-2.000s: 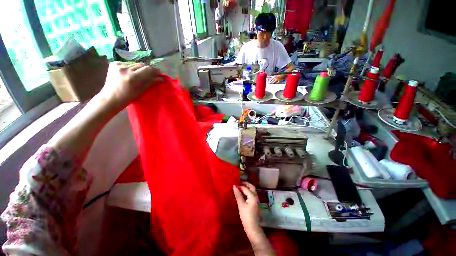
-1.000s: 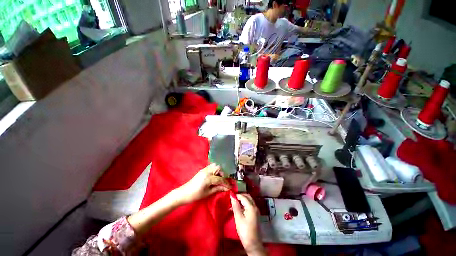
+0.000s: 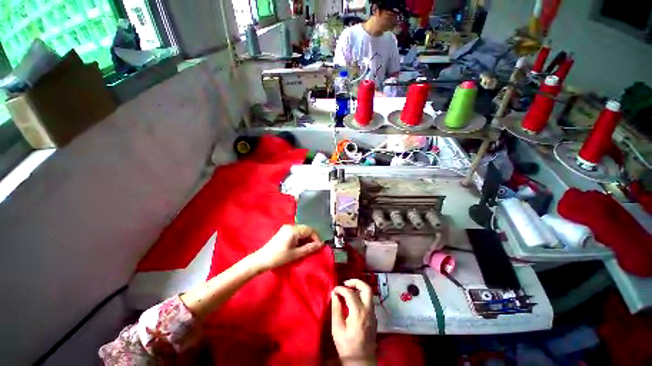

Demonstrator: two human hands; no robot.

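A red fabric panel (image 3: pixel 250 207) lies spread left of the overlock machine (image 3: pixel 400 214) and hangs over the table's front edge. My left hand (image 3: pixel 294 245) is bare and pinches the panel's edge just left of the presser foot area (image 3: pixel 339 239). My right hand (image 3: pixel 353 314) is lower and nearer, at the panel's right edge, with thumb and fingertips closed on the cloth edge. The grey-green cloth plate (image 3: pixel 313 213) shows beside the machine head. The fingertips partly hide the cloth edge.
Red thread cones (image 3: pixel 364 104) and a green cone (image 3: pixel 461 105) stand behind the machine. A pink spool (image 3: pixel 442 262), a black flat rectangle (image 3: pixel 493 257) and a small metal parts tray (image 3: pixel 500 302) lie right. A person (image 3: pixel 368 50) is beyond. A cardboard box (image 3: pixel 63 100) sits by the window.
My left hand came down from holding the red cloth raised, and the cloth now lies on the table. Since one second ago, my right hand has moved slightly down, away from my left.
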